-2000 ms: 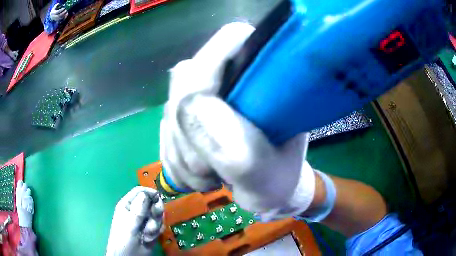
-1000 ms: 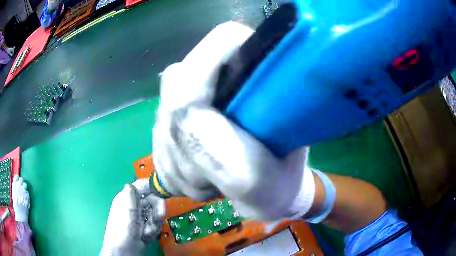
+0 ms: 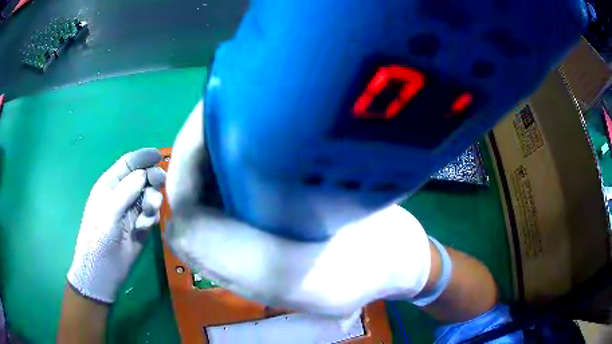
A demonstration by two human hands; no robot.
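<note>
My right hand (image 3: 288, 262), in a white glove with a light blue wrist band, grips the blue electric screwdriver (image 3: 315, 134). Its red display faces me and its tip is hidden. My left hand (image 3: 124, 218), also gloved, is at the left edge of the orange-brown fixture (image 3: 184, 309), with its fingers curled around small dark or silvery bits, probably screws. The screwdriver and right hand cover most of the fixture. A corner of a green circuit board (image 3: 202, 281) shows in one slot, and a pale plate (image 3: 285, 330) lies in the lowest slot.
A group of green boards (image 3: 54, 41) lies on the dark conveyor belt (image 3: 144, 40) at the upper left. A tray of silver bits (image 3: 463, 166) is partly visible right of the screwdriver. A brown carton (image 3: 547, 195) stands at the right, with the green mat (image 3: 47, 168) underneath the work area.
The view has shifted down, so the belt sits higher. The screwdriver has turned more upright and fills more of the view. My left hand has come away from the screwdriver's nose.
</note>
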